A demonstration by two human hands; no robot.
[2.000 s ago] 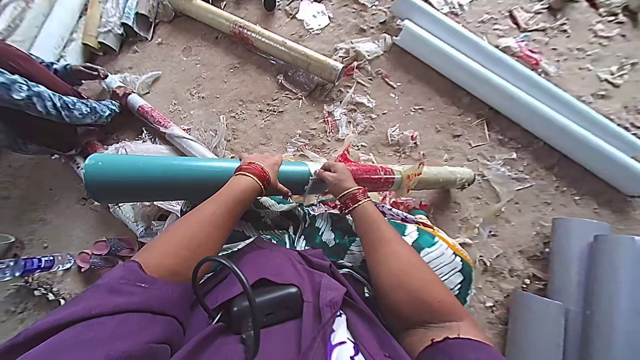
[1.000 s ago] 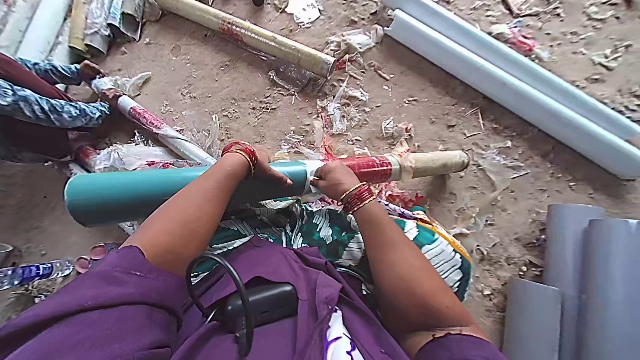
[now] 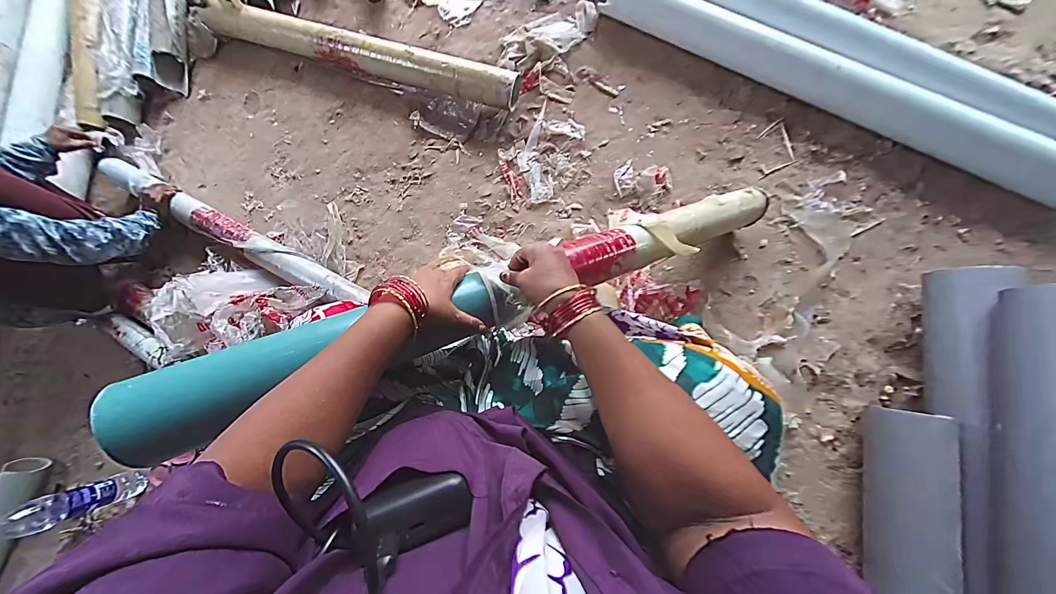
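A teal roll (image 3: pixel 231 379) lies slanted across my lap, and a cream tube (image 3: pixel 709 216) with a band of red printed tape (image 3: pixel 601 254) extends from its right end. Over the roll near that end rests my left hand (image 3: pixel 437 301), thumb on the near side and fingers on the far side. My right hand (image 3: pixel 540 276), fingers bent together, pinches clear plastic film (image 3: pixel 502 297) at the joint between teal and cream. A loose strip of tape hangs from the cream part. Red bangles circle both wrists.
At the left, another person's hands (image 3: pixel 70 139) hold a white taped tube (image 3: pixel 272 260). A cream tube (image 3: pixel 412 66) lies ahead, pale blue lengths (image 3: pixel 825 91) at the upper right, grey rolls (image 3: pixel 912 495) at the lower right. Torn plastic (image 3: pixel 540 165) litters the dirt; a bottle (image 3: pixel 74 503) lies lower left.
The teal roll and its cream end have tilted: the right end now points farther up and away, the left end sits lower. Both my hands have stayed near the joint.
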